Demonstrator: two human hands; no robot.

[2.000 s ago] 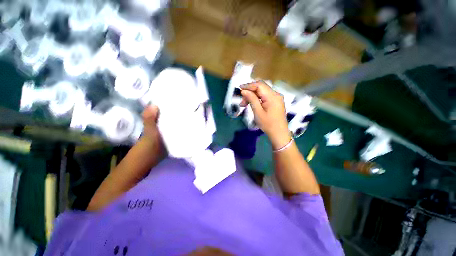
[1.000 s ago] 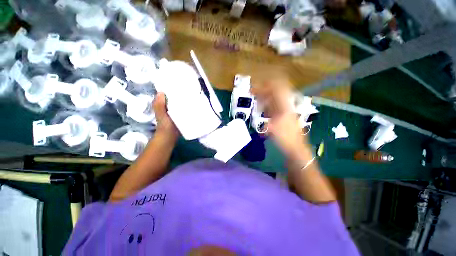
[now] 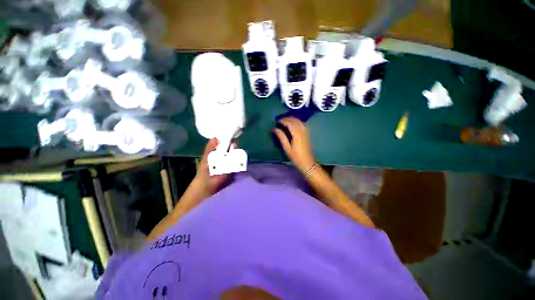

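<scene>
A white security camera [image 3: 217, 94] stands out in front of me, its rounded body towards the far side and its bracket's square plate [image 3: 227, 162] near my shirt. My left hand [image 3: 211, 164] holds it at the bracket end; most fingers are hidden under it. My right hand [image 3: 296, 140] has its fingertips on a crumpled dark blue cloth [image 3: 305, 114] on the green bench and grips its near part. Just beyond the cloth, several white dual-lens cameras [image 3: 295, 73] stand in a row, with square black panels and round lenses showing.
Bagged cameras [image 3: 126, 91] fill the left side. The green bench top [image 3: 352, 140] has a yellow tool [image 3: 402, 125], a white scrap [image 3: 437, 95], an orange-brown bottle [image 3: 484, 136] and a white crumpled item [image 3: 505, 99] at right. Brown cardboard [image 3: 205, 26] lies beyond; a metal-framed rack stands lower left.
My right hand has left the row of cameras and moved down to the cloth. The held camera has turned more upright, with its bracket plate pointing towards me. The view has shifted.
</scene>
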